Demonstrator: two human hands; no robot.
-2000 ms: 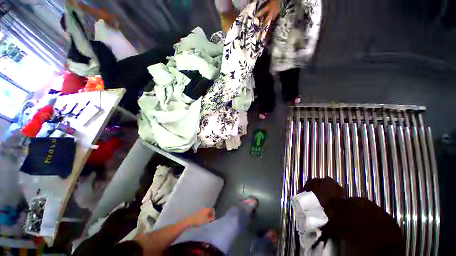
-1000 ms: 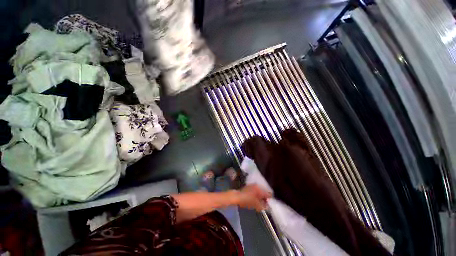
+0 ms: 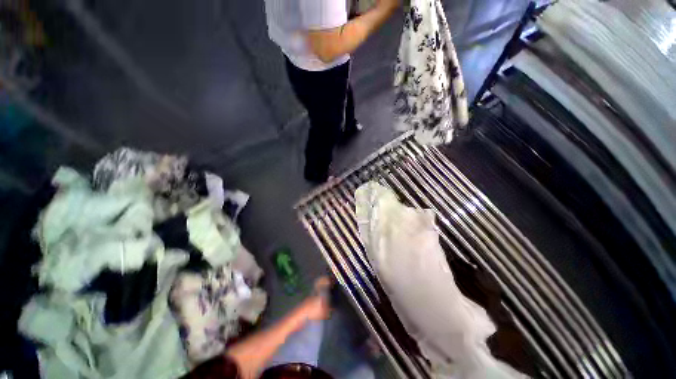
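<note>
A pale beige cloth [image 3: 419, 277] lies lengthwise on the slatted metal rack [image 3: 356, 255], loose and wrinkled. Dark brown cloth [image 3: 482, 296] shows beside and under it on the bars. My left hand [image 3: 319, 300] is at the rack's left edge, off the cloth; it is blurred, and its finger shape and any small thing in it cannot be made out. My right hand is not in view.
A floor heap of pale green [image 3: 96, 237], black and floral cloth [image 3: 215, 307] lies at the left. Another person [image 3: 319, 74] stands beyond the rack with a floral cloth [image 3: 426, 74]. Racks with long pale folds [image 3: 593, 126] stand at the right. A green arrow [image 3: 285, 270] marks the floor.
The pale cloth now lies spread over much of the brown cloth. My left hand has let go of its edge and moved left. The other person has moved right with the floral cloth.
</note>
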